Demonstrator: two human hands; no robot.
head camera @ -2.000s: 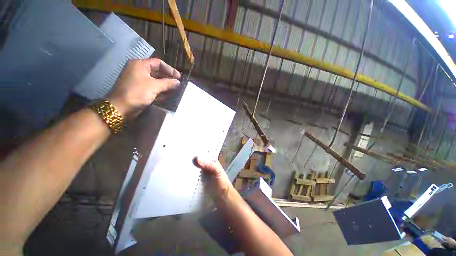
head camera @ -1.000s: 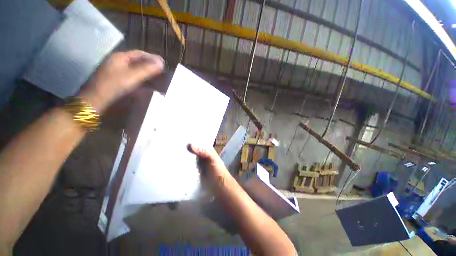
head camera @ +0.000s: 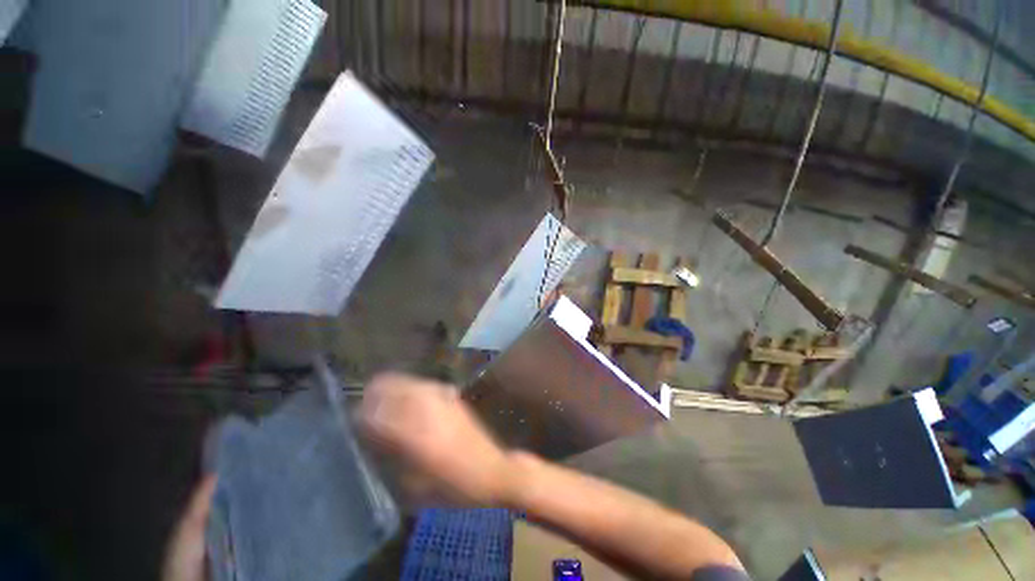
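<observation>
A grey sheet-metal housing (head camera: 289, 488) is at the lower left, tilted and blurred, with bent edges. My left hand (head camera: 191, 539) is partly hidden at its left edge and seems to hold it there. My right hand (head camera: 420, 437), blurred with curled fingers, is close beside the housing's upper right edge; whether it touches the metal is unclear. A light hung panel (head camera: 329, 204) with rows of small slots is in mid-air above my hands.
More hung panels are at upper left (head camera: 255, 74), centre (head camera: 568, 386) and right (head camera: 880, 448). Brown hanging bars (head camera: 777, 270) are on thin rods. A blue plastic crate (head camera: 460, 545) and cardboard with a lit phone (head camera: 568, 570) are low in front. Wooden pallets (head camera: 644, 301) stand against the wall.
My hands have left the white panel, which now hangs free. They are lower, at the grey housing. The view has tilted down, bringing the cardboard and phone into sight.
</observation>
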